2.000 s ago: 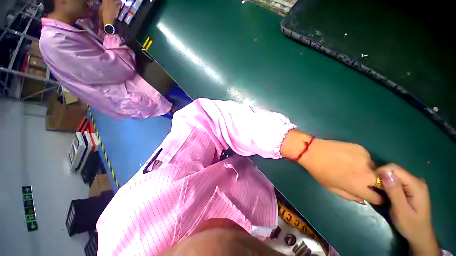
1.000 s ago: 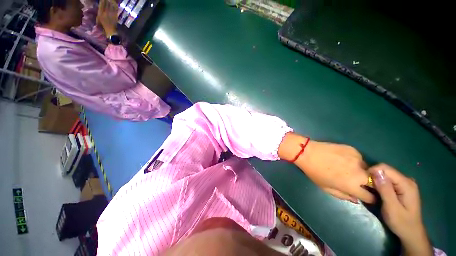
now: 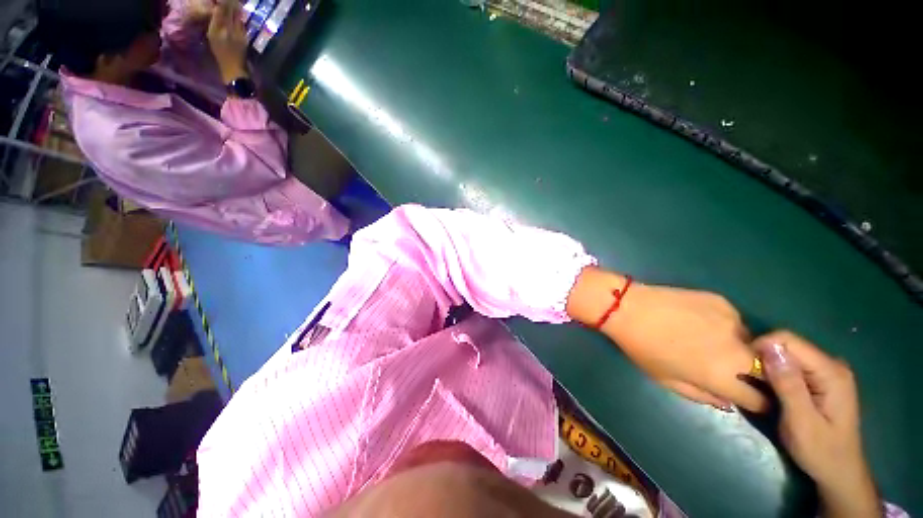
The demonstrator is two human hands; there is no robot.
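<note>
My left hand point(image 3: 688, 339) reaches in from the left, back up, with a red string bracelet point(image 3: 615, 301) at the wrist. A yellow-gold ring point(image 3: 756, 366) shows at its fingers. My right hand point(image 3: 818, 400) comes from the lower right edge. Its thumb and curled fingers close around the left hand's fingertips beside the ring. The left fingertips are partly hidden, so I cannot tell whether they hold anything. Both hands are over the glossy green workbench point(image 3: 486, 121). No phone shows in the hands.
A dark raised mat point(image 3: 769, 91) with a worn edge lies at the upper right. A coworker in a pink smock point(image 3: 172, 152) is at the upper left, hands at small devices point(image 3: 265, 22). Boxes point(image 3: 167, 435) stand along the blue floor point(image 3: 253, 304). A printed bag point(image 3: 597, 486) shows at the bench edge.
My hands stay joined in nearly the same pose, with only a slight shift. The coworker's head has lowered and the hands have moved. The view has shifted slightly.
</note>
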